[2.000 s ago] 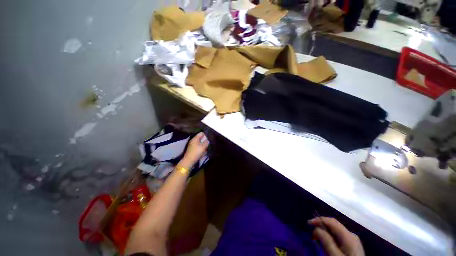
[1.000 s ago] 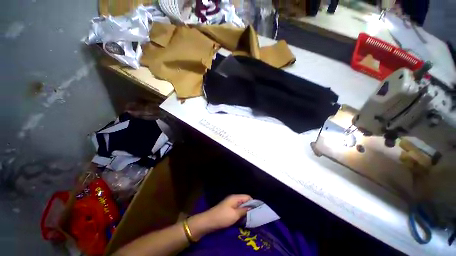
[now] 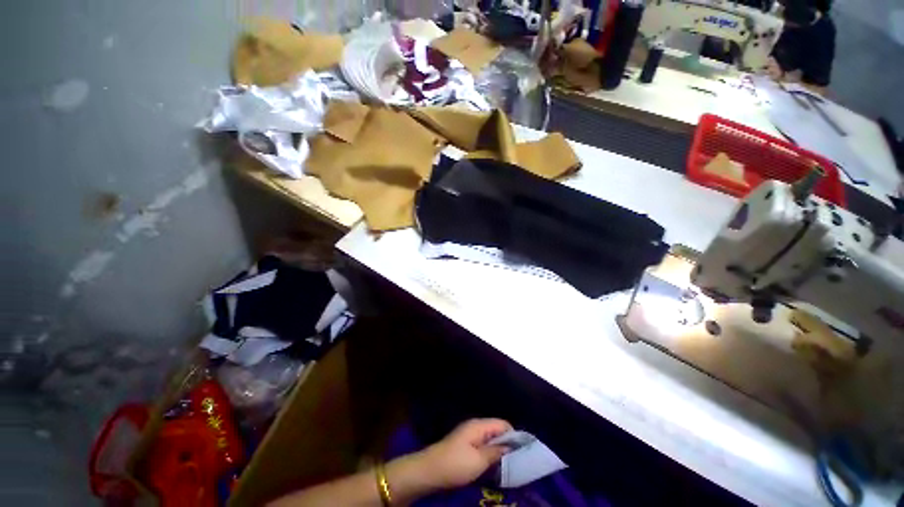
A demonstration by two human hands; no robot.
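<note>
My left hand (image 3: pixel 464 454), with a gold bangle at the wrist, is low in the middle over my purple-clothed lap. It is shut on a small white-grey sewn piece (image 3: pixel 533 463) by its left end; the pale side faces up. My right hand is not in view. A heap of black-and-white pieces (image 3: pixel 278 305) lies low at the left, above a brown carton. A larger stack of black cut panels (image 3: pixel 540 220) lies on the white table, pale edges showing along its near side.
The white sewing machine (image 3: pixel 783 238) stands right, blue-handled scissors (image 3: pixel 839 479) near it. Tan fabric (image 3: pixel 372 158) and silvery plastic (image 3: pixel 268 111) lie at the table's far left. A red basket (image 3: pixel 763 153) is behind the machine. Red-orange bags (image 3: pixel 188 451) sit lower left. A person (image 3: pixel 805 48) is at far right.
My left hand has left the black-and-white heap and holds a small pale piece over my lap. My right hand has gone out of view. The camera view has shifted.
</note>
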